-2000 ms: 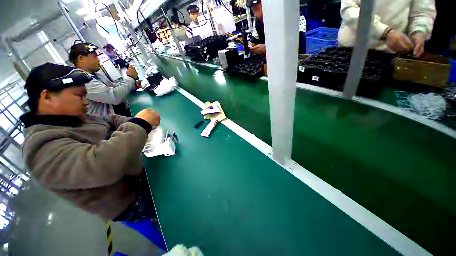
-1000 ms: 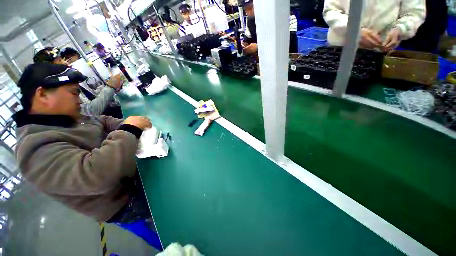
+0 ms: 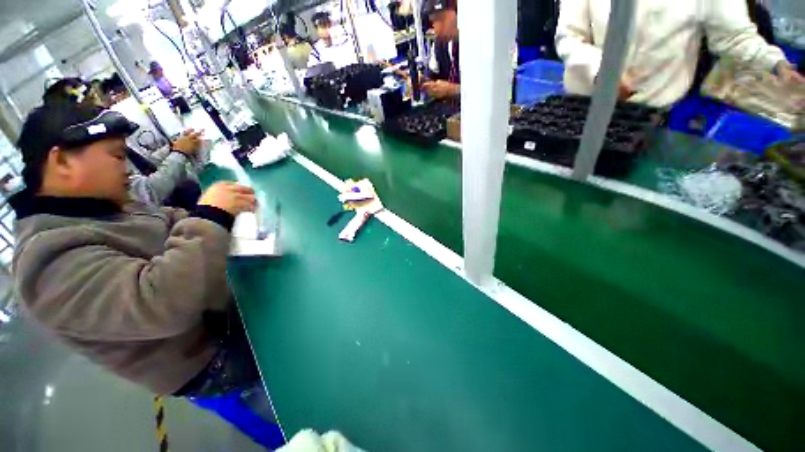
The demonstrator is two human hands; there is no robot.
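Observation:
Neither of my hands shows. A pale fuzzy patch is cut off by the bottom edge of the head view; it looks like cloth, and I cannot tell whether it is a sleeve or something else. In front of me is the green bench. Yellow, tan and white pieces lie by its metal rail, with a small dark piece beside them. White parts lie at the bench's left edge, under a neighbour's hand and blurred.
A neighbour in a brown jacket sits at the left. A white post stands at the rail. Across the green conveyor are black trays, a blue bin, white loops, dark parts and a person in white.
The view has turned slightly right. The neighbour's hand has moved over the white parts. The person in white has parted their hands and reaches right; the brown box is no longer in front of them.

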